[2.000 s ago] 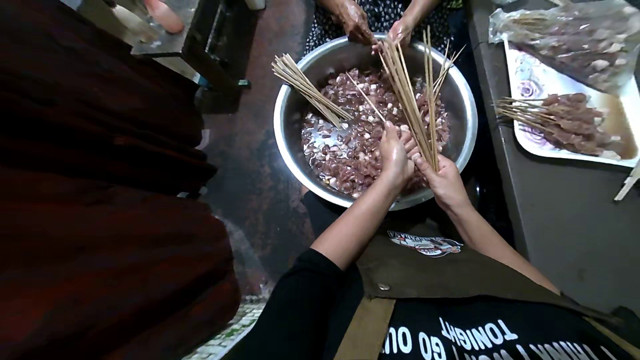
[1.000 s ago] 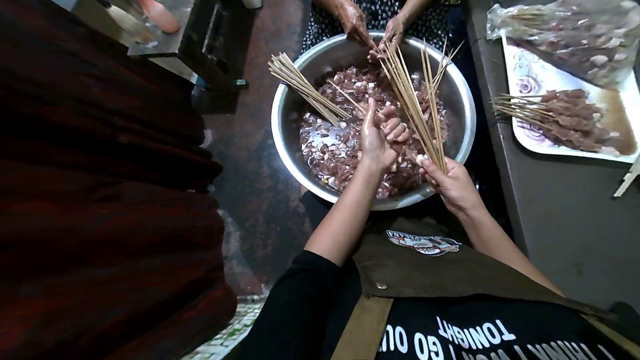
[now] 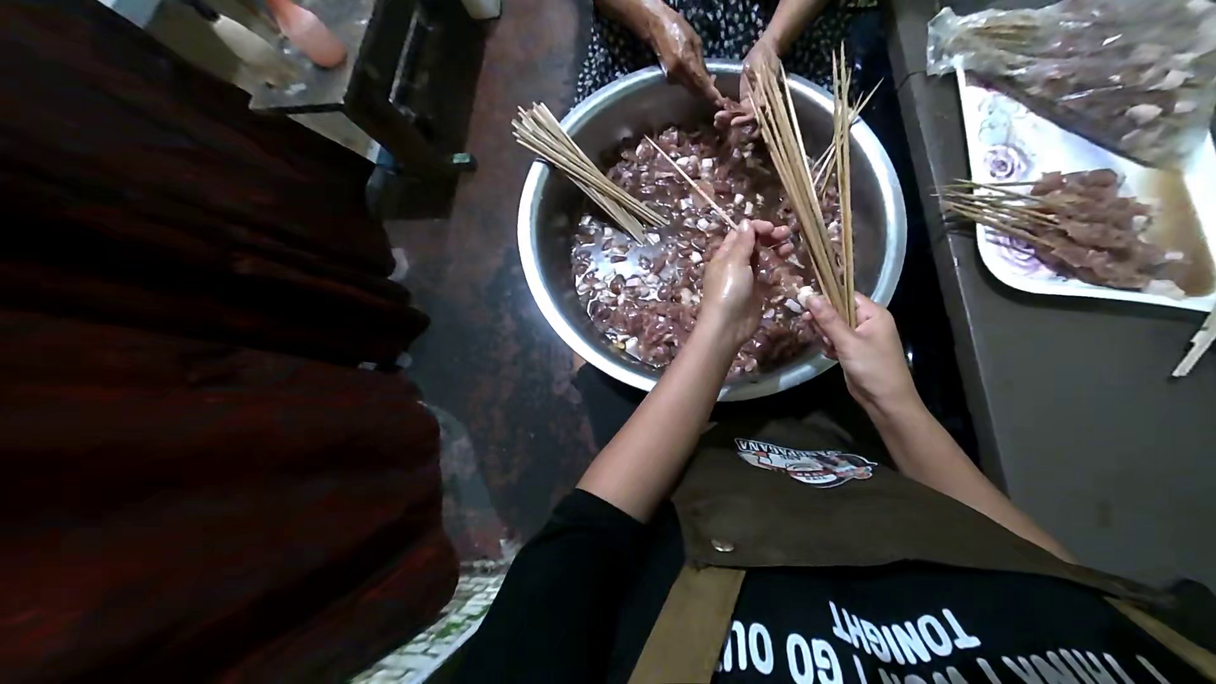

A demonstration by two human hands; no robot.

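A large metal basin (image 3: 543,285) holds many small pieces of raw meat (image 3: 655,313) with white bits among them. Over its middle, my left hand (image 3: 736,275) grips a single wooden skewer (image 3: 692,182) that points up and left. My right hand (image 3: 866,351), at the basin's near right rim, holds a small white piece at its fingertips, against the lower end of a bundle of wooden skewers (image 3: 803,190). Another bundle of skewers (image 3: 589,171) leans on the basin's left rim, its lower ends at the meat.
Another person's hands (image 3: 679,47) work at the basin's far rim. On the grey table (image 3: 1064,399) to the right, a white floral tray (image 3: 1007,247) bears skewered meat (image 3: 1092,228) and a plastic bag of more (image 3: 1111,66). A dark red curtain (image 3: 218,380) hangs at left.
My left hand has opened its fingers and closed them again near the skewer, and now sits slightly apart from my right hand. The bundles stay about where they were.
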